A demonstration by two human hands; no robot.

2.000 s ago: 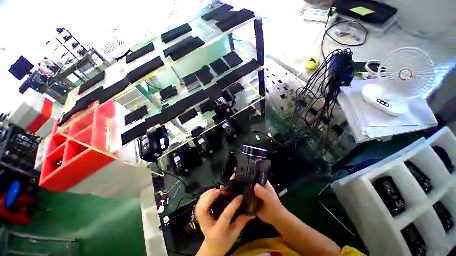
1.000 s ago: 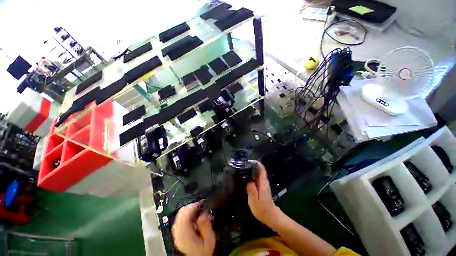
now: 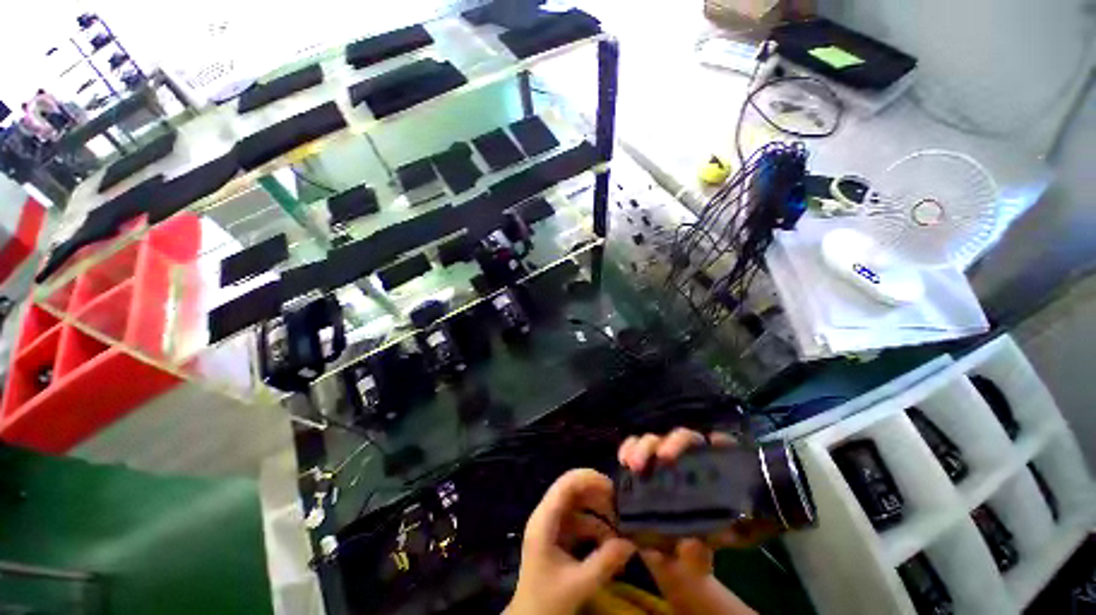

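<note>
A black camcorder (image 3: 691,490) with a silvery ring round its lens barrel lies level in front of me, lens end to the right. My right hand (image 3: 685,562) holds it from behind and below, its fingertips showing over the top edge. My left hand (image 3: 570,541) is at the camcorder's left end, fingers bent and pinched near its lower corner. Whether a thin lead is between those fingers is too blurred to tell. A cluster of small bright and yellowish connectors (image 3: 427,529) lies on the dark bench to the left.
The tiered rack (image 3: 605,156) stands behind with camcorders low down. A white foam tray (image 3: 904,543) with black camcorders is at the right. A red divided tray (image 3: 102,390) is at the left. Cables (image 3: 751,228), papers (image 3: 841,318) and a white fan (image 3: 925,213) are at the rear right.
The camcorder has moved right and turned from upright to lying level. My left hand has come from the lower left to its end. The view has shifted, so the rack sits farther left.
</note>
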